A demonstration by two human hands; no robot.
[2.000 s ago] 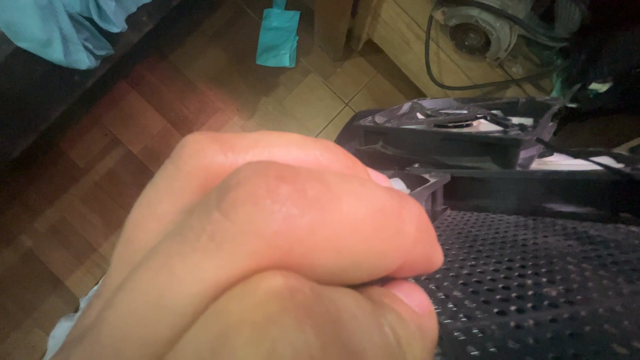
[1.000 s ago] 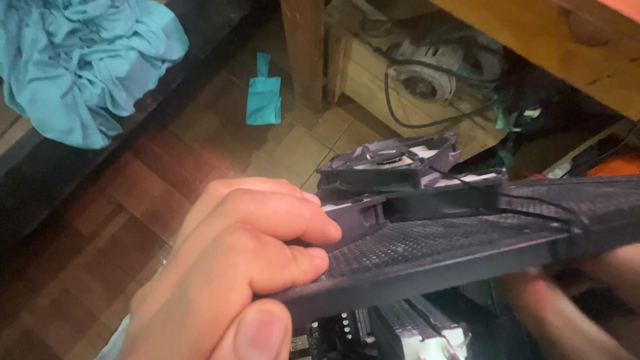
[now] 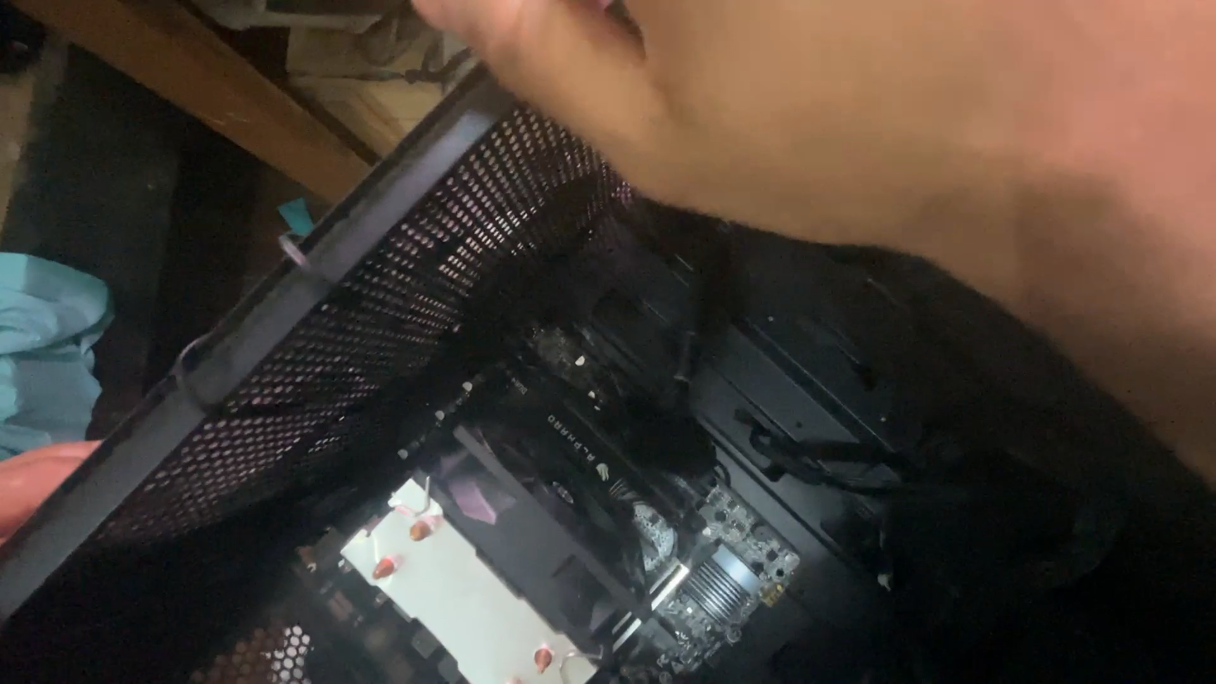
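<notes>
A black perforated mesh panel (image 3: 380,313) with a solid rim stands slanted over the open inside of a computer case. Behind its lower left rim, the partly visible fingers of my left hand (image 3: 43,480) grip it. Large and close to the camera, my right hand (image 3: 589,85) overlaps the panel's upper end; its fingertips are out of view or hidden, so its grip is unclear. Inside the case are a CPU cooler with a pale metal top (image 3: 475,598) and copper-coloured pipe ends, a black fan frame (image 3: 532,522) beside it, and a circuit board with a ribbed heatsink (image 3: 717,579).
Dark cables (image 3: 807,456) run along the case's inner wall. Beyond the panel are a wooden beam (image 3: 218,104), a light wooden box (image 3: 351,95) and a small teal item (image 3: 296,217). Teal cloth (image 3: 47,342) lies at the left edge.
The mesh panel has gone from nearly level to a steep slant, showing more of the case's inside. My right hand now covers the upper right. The view has shifted strongly.
</notes>
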